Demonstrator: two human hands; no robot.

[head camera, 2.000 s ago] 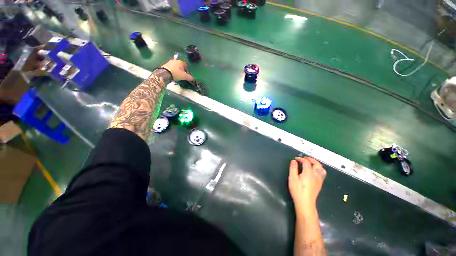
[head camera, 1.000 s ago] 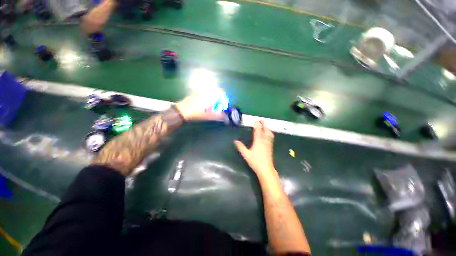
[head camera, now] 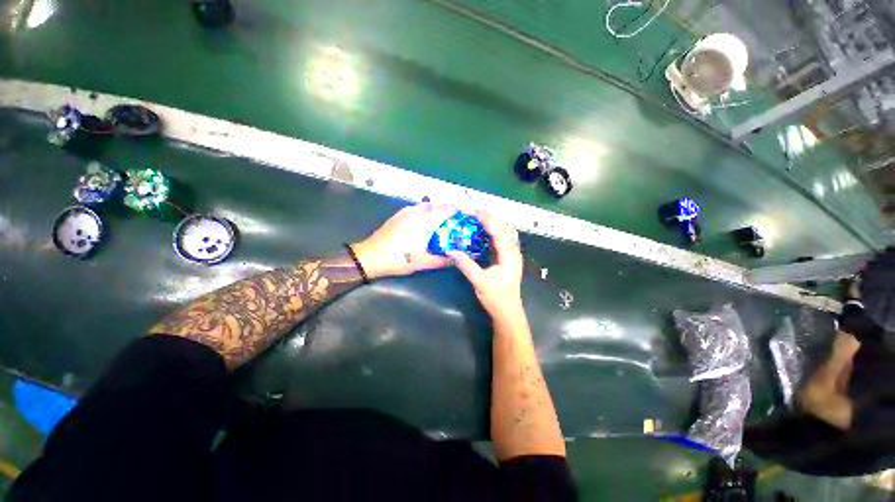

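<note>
An electronic unit with a blue-lit LED circuit board [head camera: 459, 235] is held between both hands, just in front of the white edge rail. My left hand [head camera: 410, 243] grips it from the left, its wrist wearing a dark band. My right hand [head camera: 498, 263] holds it from the right, thumb below the lit board. The fingers hide most of the housing, and I cannot tell where its end cap is.
Open units lie at left on the bench: a green-lit board [head camera: 146, 189] and white-faced caps [head camera: 205, 239]. More units lie on the green belt [head camera: 324, 123] beyond the rail [head camera: 294, 157]. Bagged parts [head camera: 714, 343] and a person's arm [head camera: 830, 382] are at right.
My left hand has brought the blue-lit unit from the belt side to my right hand, which has closed on it. The view has turned right, showing the bags and another person's arm.
</note>
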